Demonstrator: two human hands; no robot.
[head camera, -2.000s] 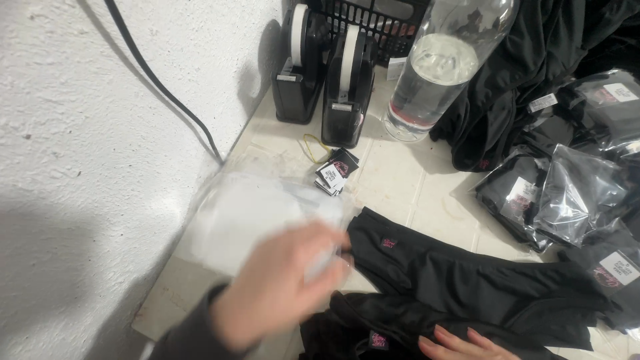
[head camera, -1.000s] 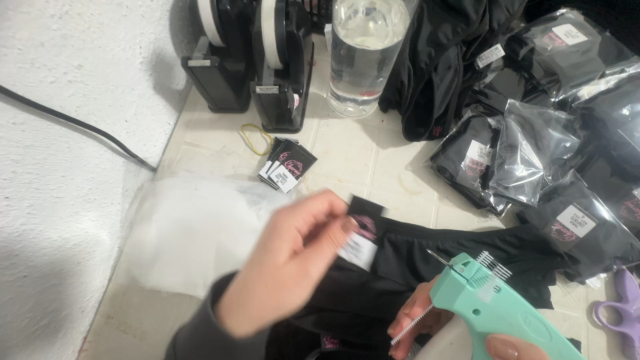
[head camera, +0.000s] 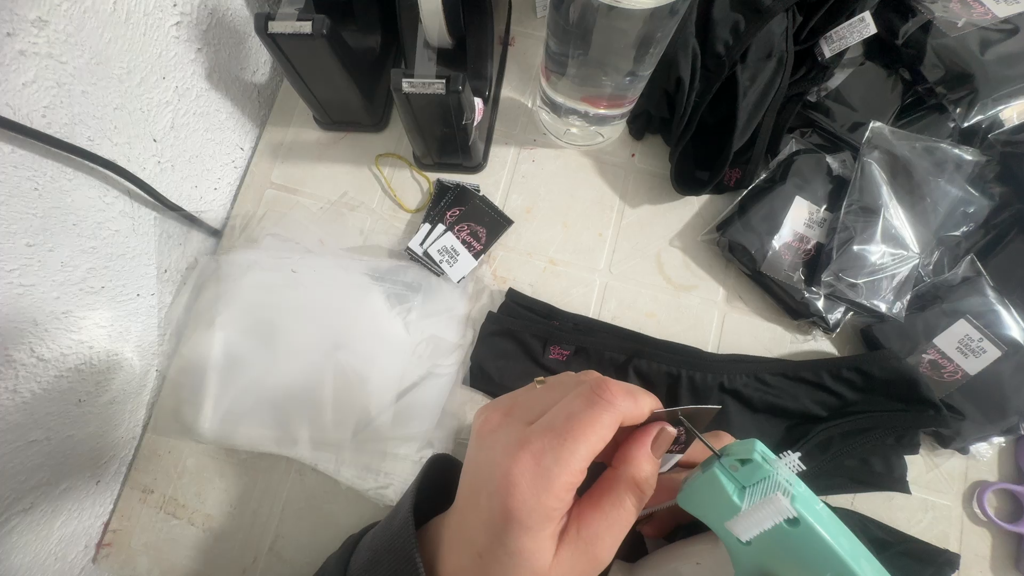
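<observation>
My left hand (head camera: 560, 472) pinches a black cardboard hang tag (head camera: 685, 428) between thumb and fingers. The needle of a mint-green tagging gun (head camera: 788, 512) meets the tag. My right hand (head camera: 680, 496) is around the gun, mostly hidden behind it and my left hand. White plastic fasteners stick out of the gun's top. Beneath and beyond both hands lies a black fabric panty (head camera: 720, 376) with a small pink-marked label near its left end; more black fabric (head camera: 896, 536) shows below it. A small fanned pile of hang tags (head camera: 464, 232) lies further back.
Clear plastic bags (head camera: 312, 360) lie at left by the wall. Behind stand two black tape dispensers (head camera: 444, 104) and a clear bottle with liquid (head camera: 596, 80). A yellow rubber band (head camera: 400, 184) is near the tags. Bagged black garments (head camera: 784, 240) fill the right; purple scissors (head camera: 996, 504) lie at the edge.
Two seconds ago my right hand lay on the fabric without the gun; one second ago it held the gun. The tag in my left hand has since come to the gun's needle.
</observation>
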